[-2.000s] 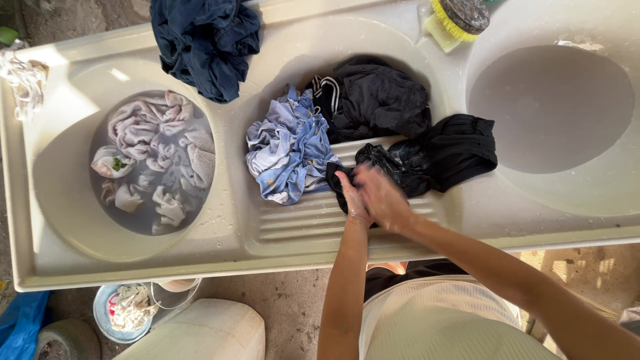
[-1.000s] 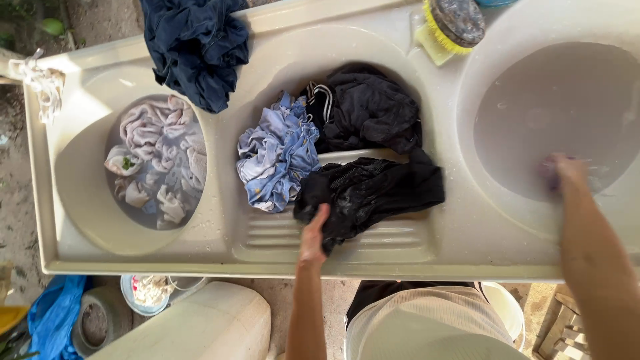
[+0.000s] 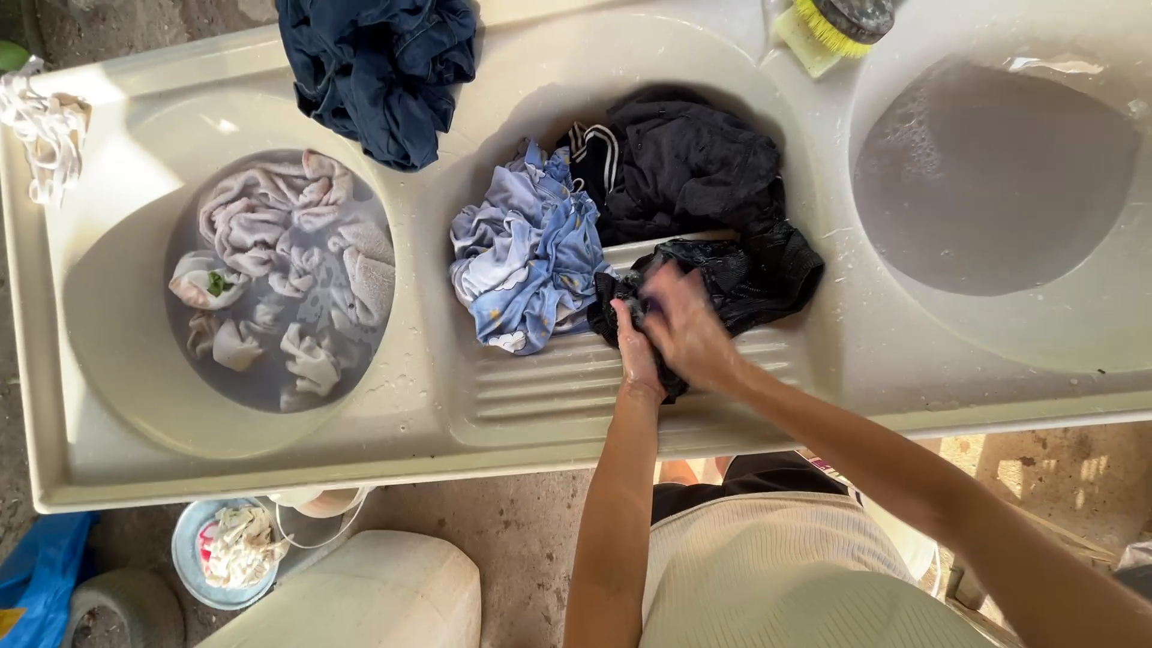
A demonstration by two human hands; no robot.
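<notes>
A wet black garment (image 3: 765, 274) lies over the ridged washboard (image 3: 540, 396) in the middle basin. My left hand (image 3: 637, 351) grips its near left part. Blurred by motion, my right hand (image 3: 688, 328) presses on the same part, with a small purplish thing partly showing under its fingers; what it is cannot be told. Left of the hands, touching the black cloth, is a crumpled blue patterned garment (image 3: 531, 252). Behind them sits a heap of dark clothing (image 3: 688, 166), beside a black piece with white stripes (image 3: 598, 157).
Pale clothes (image 3: 270, 216) soak in the left basin's cloudy water. The right basin holds greyish water (image 3: 990, 180). Navy cloth (image 3: 382, 76) hangs over the back rim, and a yellow-bristled brush (image 3: 841, 27) lies at the back right. Below the sink's front edge stands a blue bowl (image 3: 225, 576) with cloth.
My right hand was in the right basin's water one second ago and is now back on the black garment beside my left hand. The garment is bunched differently.
</notes>
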